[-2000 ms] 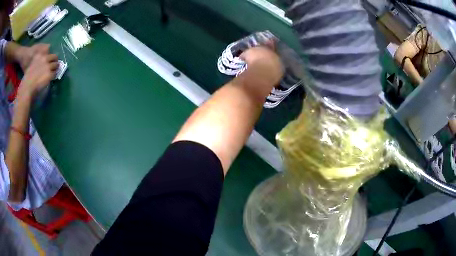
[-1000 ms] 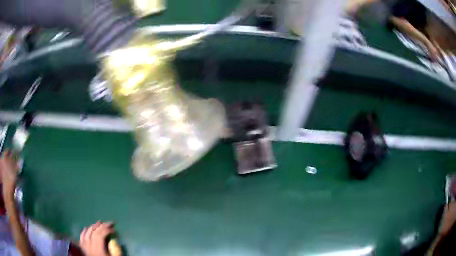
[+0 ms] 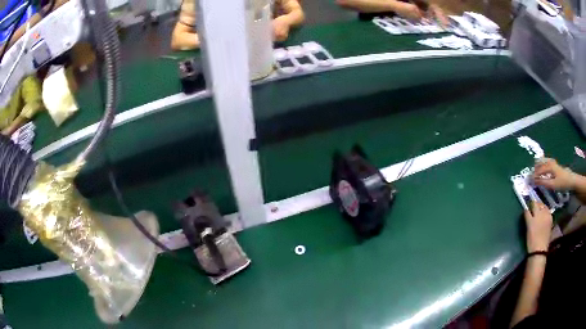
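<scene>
Neither of my hands is in view. The dark soldering iron stand (image 3: 196,212) is at the foot of the white upright. The square grey metal tray (image 3: 232,256) is in front of it. A dark handle, likely the soldering iron (image 3: 214,255), rests over the tray, and a black cord runs to it from the upper left. A small white ring (image 3: 300,250) lies alone on the green bench (image 3: 308,295). The clear plastic hood with yellowish film (image 3: 83,238) hangs at the left, joined to the grey ribbed hose (image 3: 14,170).
The black fan (image 3: 363,193) stands on edge by the white rail. The white upright (image 3: 232,109) rises behind the tray. At right, another person's hands (image 3: 540,193) hold white loop units. White units (image 3: 302,56) and other people's arms are across the far rail.
The view has swung right. The outstretched arm seen earlier, and the hand at the lower left, are out of the picture. The hood now appears further left; the fan appears nearer the middle.
</scene>
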